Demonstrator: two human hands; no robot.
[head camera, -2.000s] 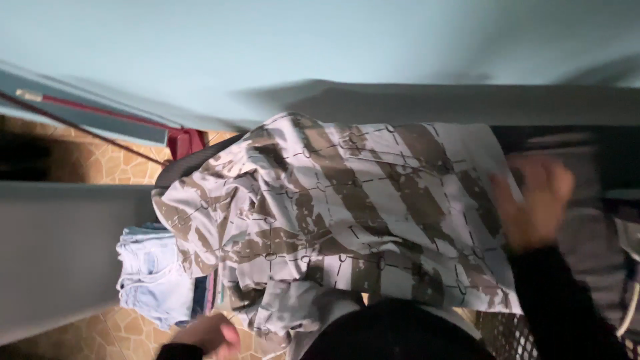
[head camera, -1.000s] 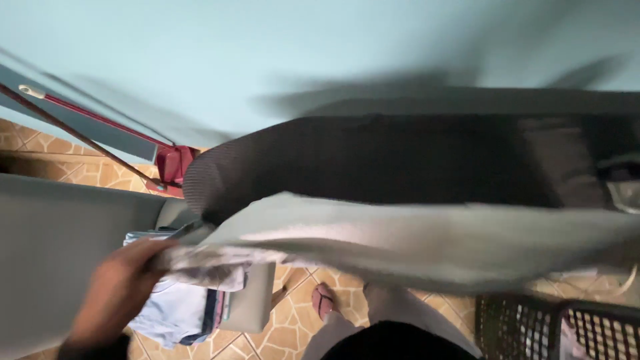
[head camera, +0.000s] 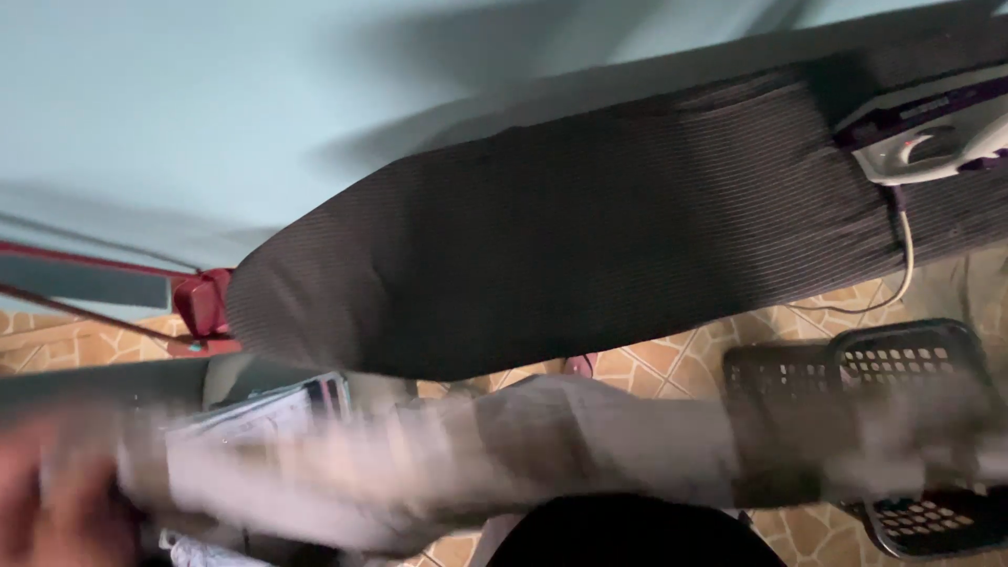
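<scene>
My left hand (head camera: 67, 480), blurred at the lower left edge, grips one end of a white and brown patterned garment (head camera: 535, 441). The cloth stretches, blurred by motion, across the lower part of the view to the right edge, in front of the ironing board's near side. My right hand is outside the view. The dark, finely striped ironing board (head camera: 551, 236) lies bare over its rounded left end and middle. On its right part rests a white and purple clothes iron (head camera: 929, 130), its pale cord hanging over the near edge.
Dark plastic baskets (head camera: 906, 350) stand on the tiled floor at the right, partly behind the garment. A pile of folded clothes (head camera: 260, 409) lies at the left, near a grey surface (head camera: 94, 382). A red dustpan (head camera: 203, 303) is by the board's rounded end. The pale blue wall (head camera: 197, 102) runs behind.
The garment, spread over the board two seconds ago, is now off it, in front of its near edge. My right hand has left the view. The view has shifted, showing the iron.
</scene>
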